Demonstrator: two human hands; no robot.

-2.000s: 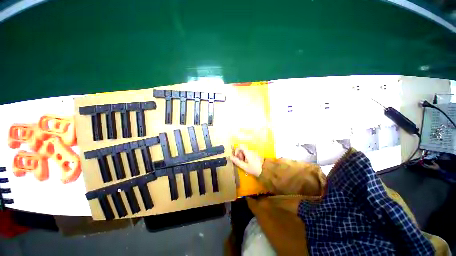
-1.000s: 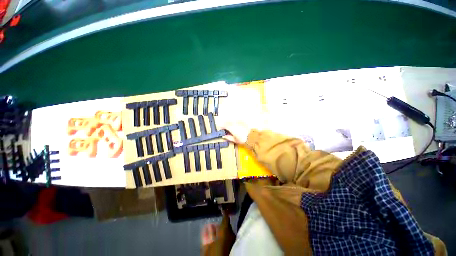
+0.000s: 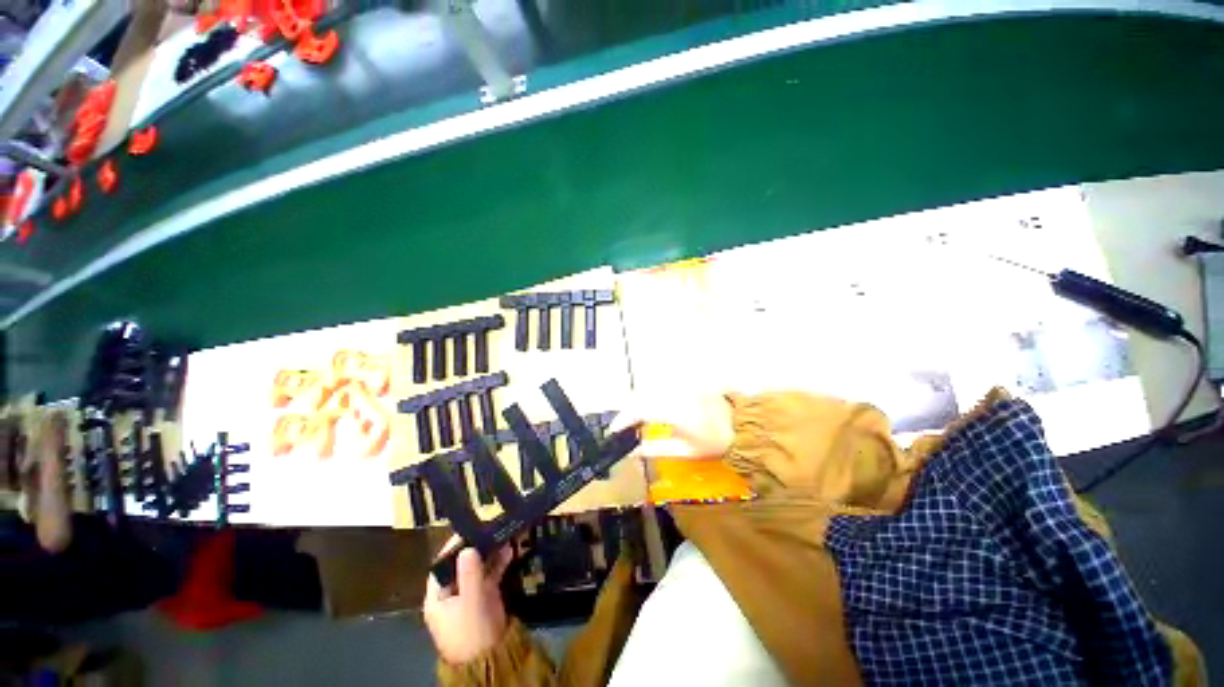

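Observation:
A black comb-shaped part is raised and tilted over the front of the tan board, its fingers pointing up and left. My left hand is shut on its lower left end. My right hand, washed out by glare, grips its upper right end. More black comb-shaped parts lie on the board, two in the back row and others partly hidden behind the held one. A yellow sheet lies beside the board, under my right wrist.
Orange parts and more black parts are on the left. A green belt runs behind. White sheets and a corded black screwdriver are on the right. A container of black parts is below the bench edge. A forearm shows far left.
My left hand has come into view at the bottom. A black part has been lifted and tilted off the board between both hands. The view has swung left, showing more bench and belt.

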